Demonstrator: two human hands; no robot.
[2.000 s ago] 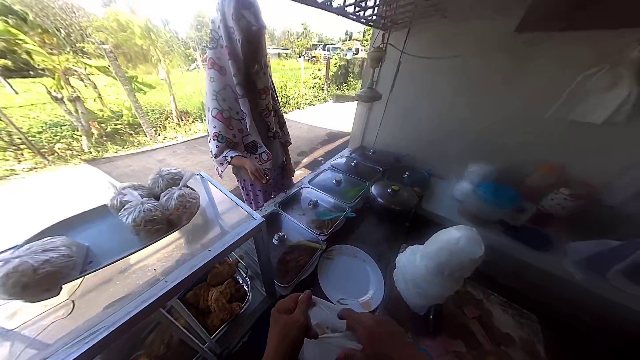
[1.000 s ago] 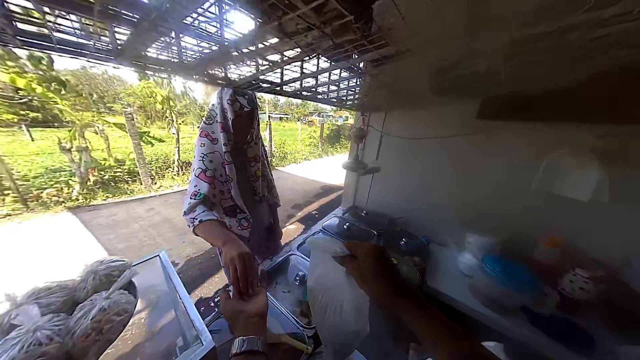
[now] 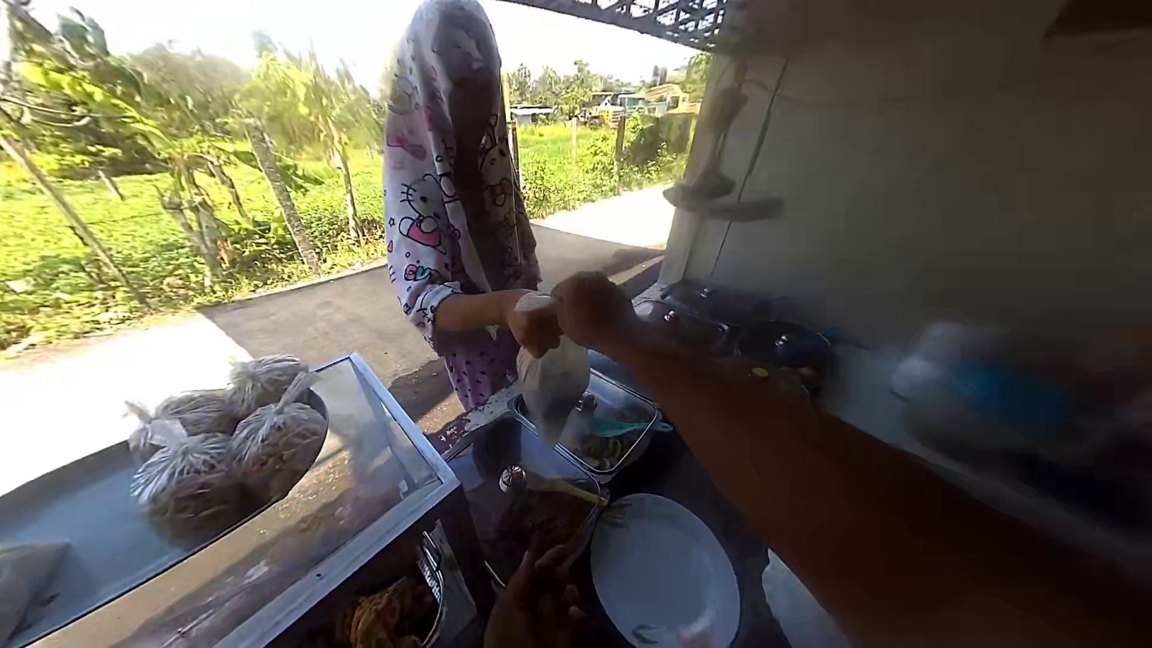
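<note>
My right hand [image 3: 594, 310] is stretched forward, closed at the top of a clear plastic bag [image 3: 553, 382] with contents that I cannot make out. Another person's hand [image 3: 535, 326] is at the top of the same bag, touching or nearly touching mine. My left hand [image 3: 535, 603] is low in the view, fingers partly curled and in shadow; whether it holds something is unclear. It is just left of a white plate [image 3: 666, 571] and in front of a lidded food tray [image 3: 513, 517]. Behind the hanging bag is another covered tray [image 3: 616, 441] with a turquoise utensil.
Several tied plastic bags [image 3: 225, 432] sit on a metal tray [image 3: 81, 504] atop a glass display case [image 3: 396, 450]. Fried food [image 3: 391, 616] lies inside the case. Lidded pots [image 3: 783, 346] stand by the wall. The person [image 3: 459, 198] in a patterned head covering stands across the counter.
My right hand has moved forward with the bag to the other person's hand. My left hand, at that person's hand one second ago, has drawn back toward me.
</note>
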